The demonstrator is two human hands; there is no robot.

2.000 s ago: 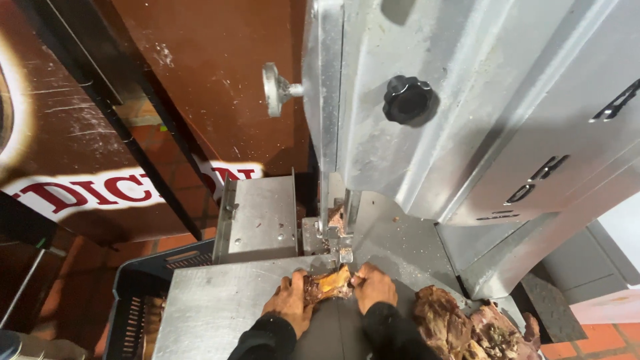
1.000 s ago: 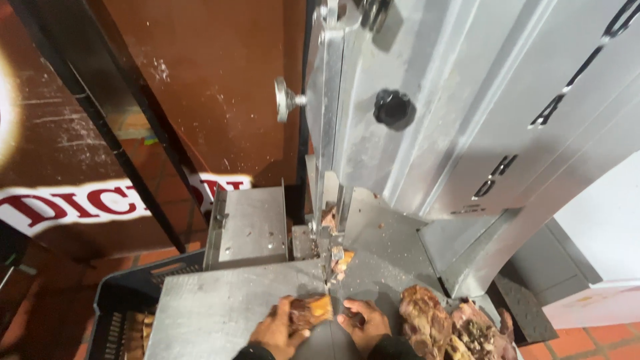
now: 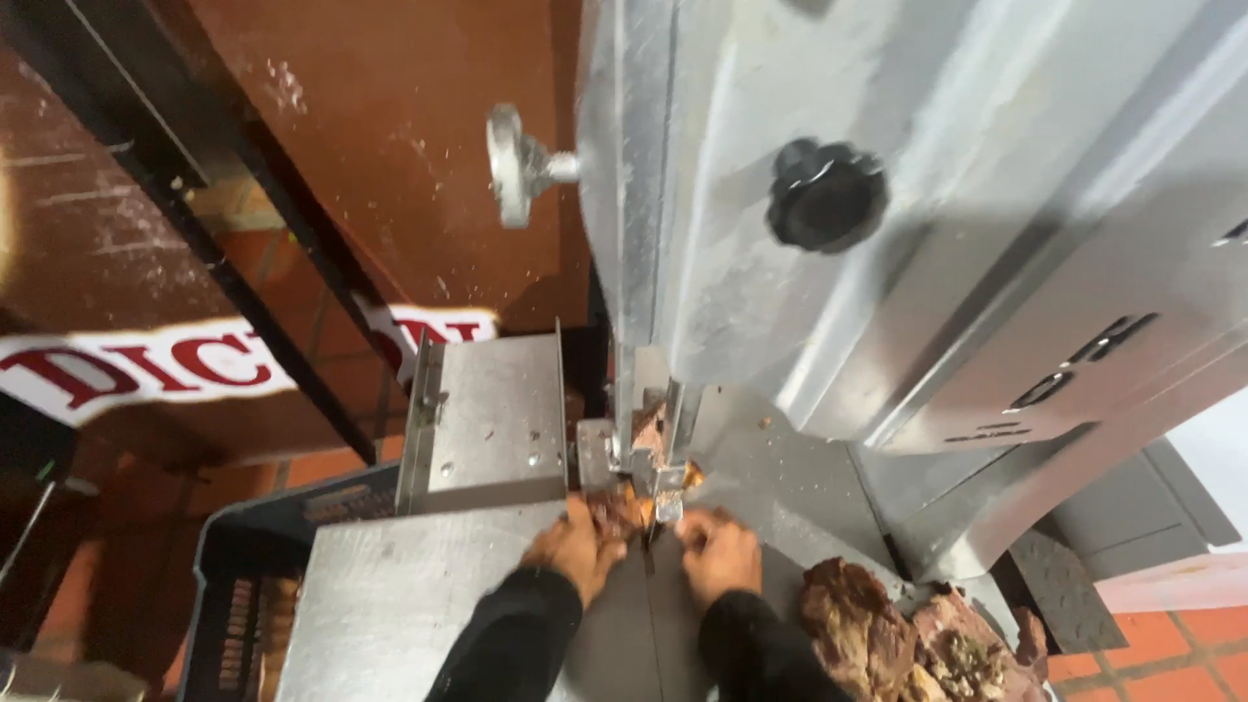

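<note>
A meat band saw (image 3: 741, 292) with a steel table stands in front of me. My left hand (image 3: 577, 551) holds a small brown and yellow piece of meat (image 3: 616, 509) against the left side of the blade guide. My right hand (image 3: 720, 556) is just right of the blade line, its fingers bent near the metal guide end (image 3: 669, 505); whether it touches anything is unclear. A small orange-yellow scrap (image 3: 692, 475) lies behind the guide. Large dark meat pieces (image 3: 858, 624) rest on the table to the right of my right arm.
The saw's steel side tray (image 3: 497, 419) is left of the blade. A black plastic crate (image 3: 210, 546) stands below the table's left edge. A black knob (image 3: 827, 195) and a metal knob (image 3: 509, 166) stick out from the saw. Meat bits lie behind the guide.
My left hand has moved forward with the meat piece, from the near part of the table up to the blade guide. My right hand has also moved forward.
</note>
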